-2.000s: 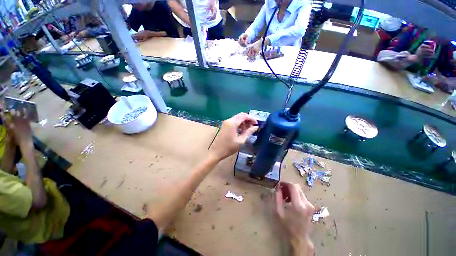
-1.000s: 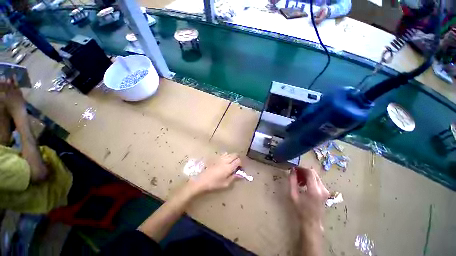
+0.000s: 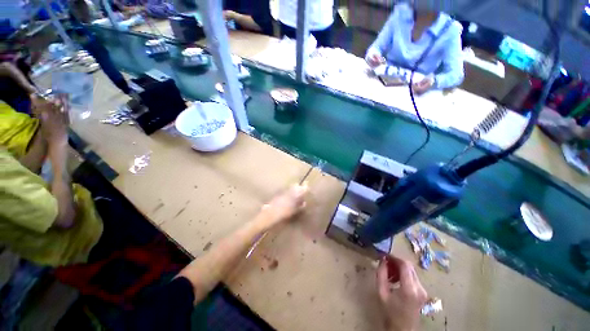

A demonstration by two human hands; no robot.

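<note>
The dark-blue electric screwdriver (image 3: 417, 202) hangs tilted over the screw feeder (image 3: 346, 223), its lower end at the feeder's front. My right hand (image 3: 400, 291) is at the lower right, just in front of the driver's lower end, fingers curled with the tips together; I cannot tell whether it holds something tiny. My left hand (image 3: 286, 205) is blurred over the bench, left of the feeder, fingers pointing away from me; whether it holds anything is hidden. Small silver-grey metal pieces (image 3: 427, 247) lie right of the feeder, and a shiny piece (image 3: 431, 306) lies beside my right hand.
A white bowl (image 3: 206, 127) of silvery bits stands by a grey upright (image 3: 223, 64). A black box (image 3: 155, 103) is left of it. The green conveyor (image 3: 349, 119) behind carries discs, one at the right (image 3: 536, 221). A person in yellow (image 3: 39, 194) sits left; others sit across.
The view has tilted up and shifted. My left hand has moved forward over the bench, away from the small white piece it was at. My right hand stays near the driver's lower end.
</note>
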